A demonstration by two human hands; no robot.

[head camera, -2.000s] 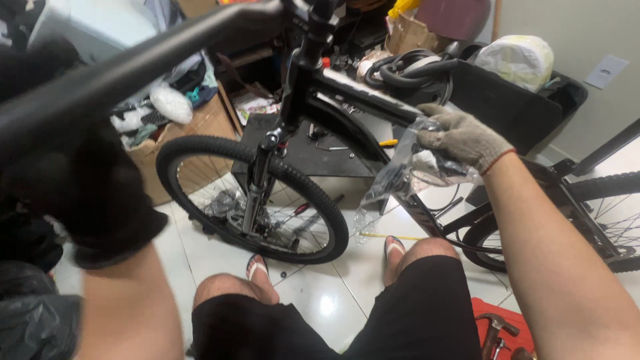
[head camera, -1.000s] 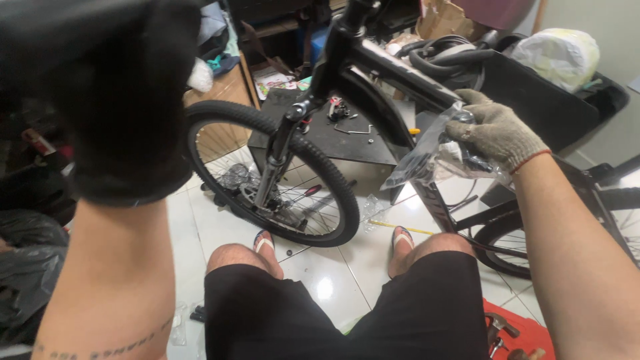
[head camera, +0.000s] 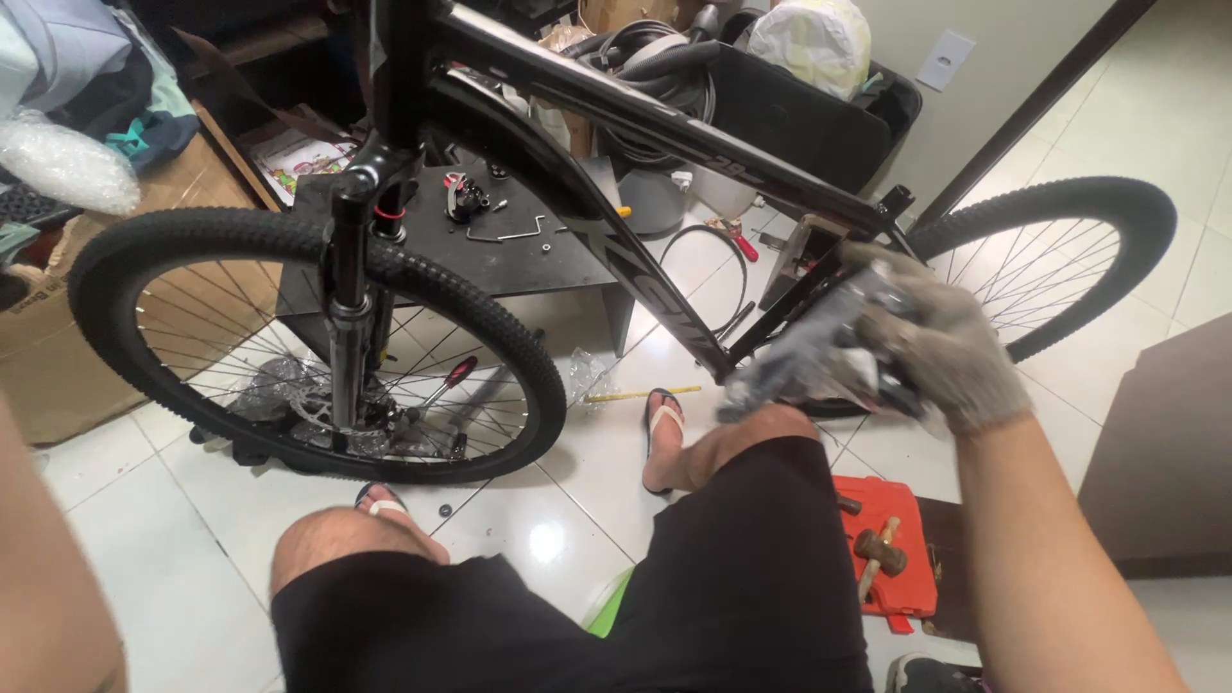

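Note:
My right hand (head camera: 929,337), in a light knit glove, grips a clear plastic bag (head camera: 804,351) with dark parts inside, above my knee. The bag is blurred. Behind it stands a black bicycle frame (head camera: 616,260) with its fork (head camera: 349,308), front wheel (head camera: 544,385) and rear wheel (head camera: 1136,212). Only my left forearm shows at the left edge; the left hand is out of view. Behind the fork, a low black table (head camera: 568,265) bears a small brake caliper or similar part (head camera: 464,197) and a bent hex key (head camera: 520,229).
A red tool case (head camera: 910,577) with a hammer (head camera: 880,553) lies right of my leg. A red-handled screwdriver (head camera: 462,371) shows through the front wheel's spokes. A yellow strip (head camera: 645,394) is near my foot. Coiled hose (head camera: 664,77) and a black bin (head camera: 818,125) stand behind; a cardboard box (head camera: 178,308) is left.
My left hand, in a dark glove in the earlier frames, has left the view. My right hand still holds the bag, now lower against the bicycle frame. The view has shifted.

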